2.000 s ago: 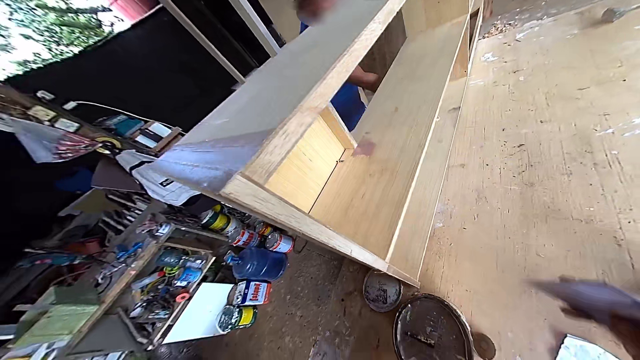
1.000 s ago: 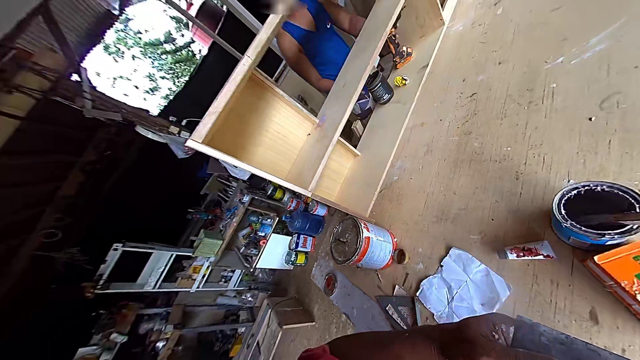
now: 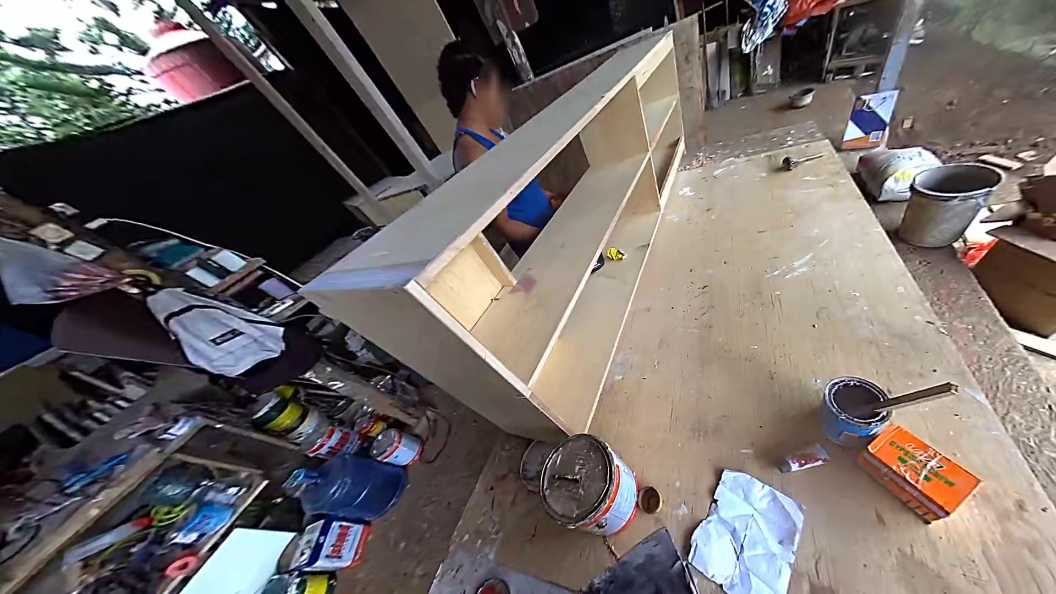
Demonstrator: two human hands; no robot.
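Note:
Neither of my hands shows in the head view. A long wooden shelf unit (image 3: 528,305) with open compartments stands at one side of a plywood work table (image 3: 742,313). A lidded paint can (image 3: 577,483) is at the table's near left, beside a small round cap (image 3: 650,500). Crumpled white paper (image 3: 749,532) lies right of it, next to a dark sheet (image 3: 643,569). Farther right are a small tube (image 3: 803,459), an opened can (image 3: 855,408) with a wooden stick (image 3: 916,398) in it, and an orange box (image 3: 920,472). A yellow and black object (image 3: 615,254) rests inside the unit.
Behind the unit is a person in a blue top (image 3: 528,206). A blue water jug (image 3: 351,488), cans and a tool-filled wooden tray (image 3: 107,503) are at the lower left. A metal bucket (image 3: 949,202) and a cardboard box (image 3: 1019,272) stand beyond the table's right edge.
The view has swung considerably. An arm and a hand at the bottom edge one second ago are out of view now.

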